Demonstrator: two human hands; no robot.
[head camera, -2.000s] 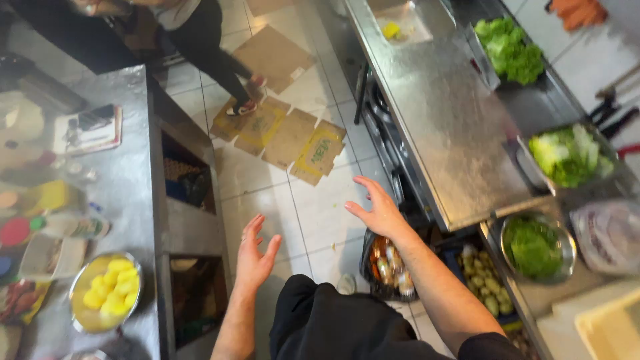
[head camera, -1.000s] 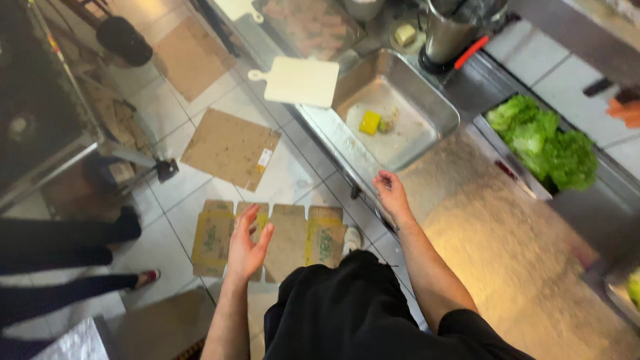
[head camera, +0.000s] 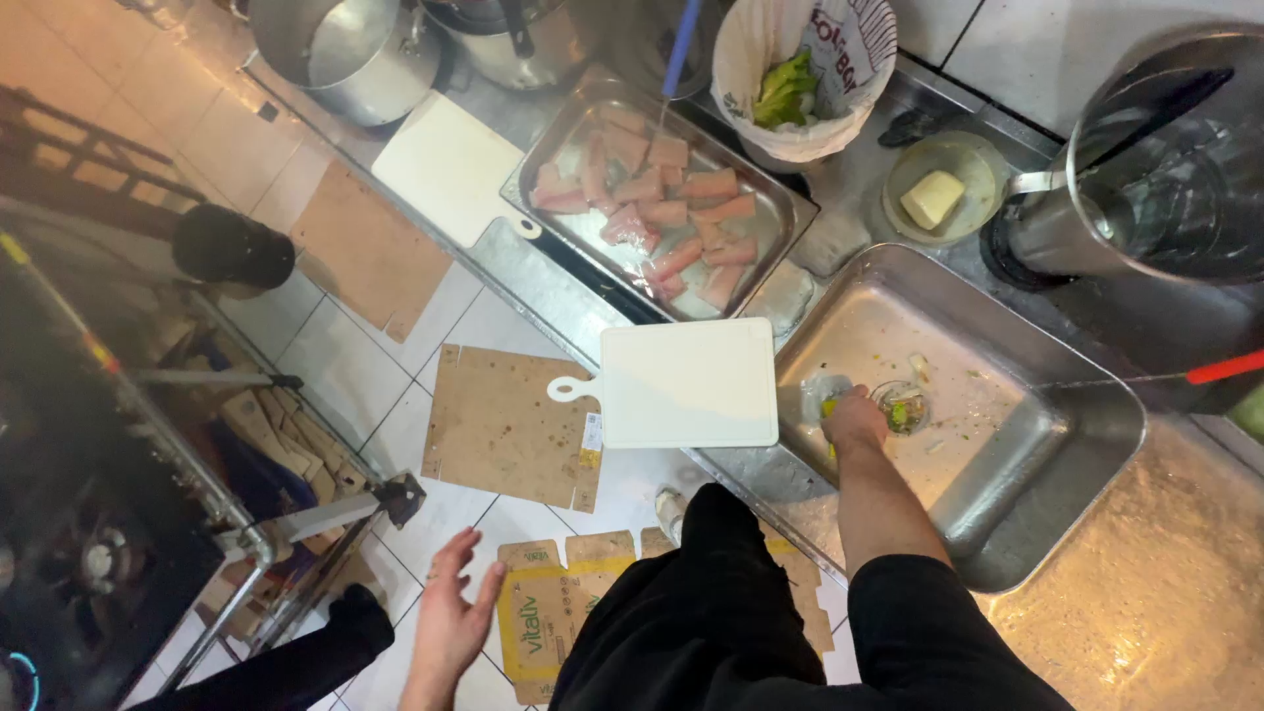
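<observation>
My right hand (head camera: 855, 423) reaches down into the steel sink (head camera: 1076, 494), its fingers closed around a yellow sponge (head camera: 830, 407), of which only a part shows. Just right of the fingers, food scraps lie on the drain (head camera: 901, 407). My left hand (head camera: 459, 602) hangs over the floor with fingers apart and nothing in it. A white cutting board (head camera: 688, 383) with a looped handle rests across the sink's left corner, and a second white cutting board (head camera: 449, 168) lies farther up the counter. Between the boards and the wall, a steel tray (head camera: 805, 212) holds several pieces of pale pink fish or meat.
Around the sink stand a lined bin (head camera: 736, 89), a bowl (head camera: 899, 197) with a pale block and a large steel pot (head camera: 1096, 237). Another pot (head camera: 390, 84) is at the upper left. Flattened cardboard (head camera: 504, 425) covers floor tiles. A stove (head camera: 89, 533) and a person's leg (head camera: 286, 662) are at left.
My right hand has moved from the sink's near edge into the sink and has taken hold of the sponge, which lay there earlier. The view has shifted along the counter.
</observation>
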